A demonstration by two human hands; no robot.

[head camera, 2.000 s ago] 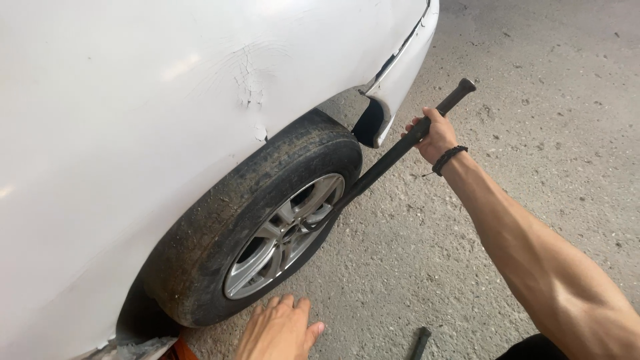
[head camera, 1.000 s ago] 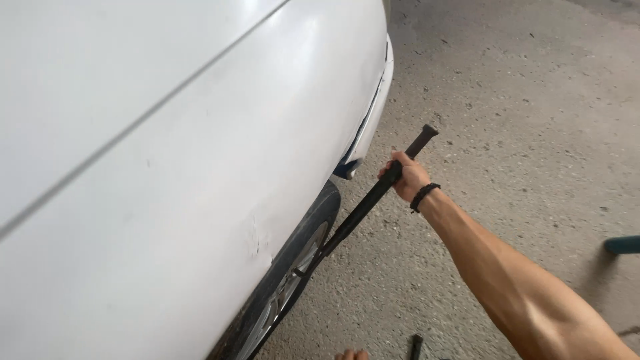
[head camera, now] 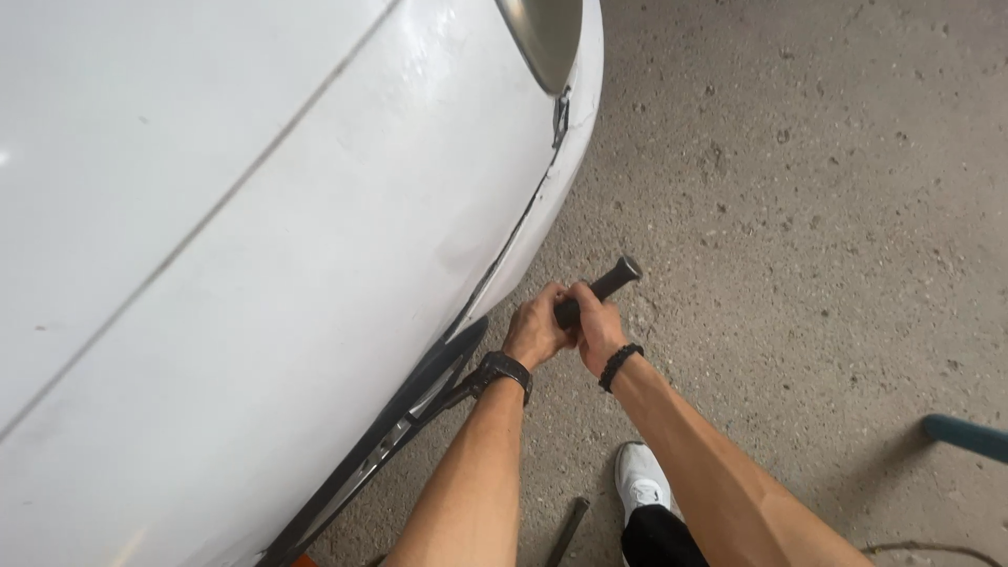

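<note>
A long dark metal bar, likely a wheel wrench with a long handle, slants down to the car wheel. My left hand is closed around the bar, with a black watch on its wrist. Close beside it and nearer the bar's flared end, my right hand also grips it; a black braided bracelet circles that wrist. The bar's lower part passes behind my left wrist. Its far end meets the wheel near the hub, where the exact contact is too small to tell.
The white car fender fills the left side, with a headlight and a bumper beyond. On the concrete floor lie a dark rod and, at right, a teal tube. A white shoe stands below my hands.
My left hand, open near the wheel's bottom two seconds ago, has come up and taken hold of the bar beside my right hand. The view has shifted toward the car's front.
</note>
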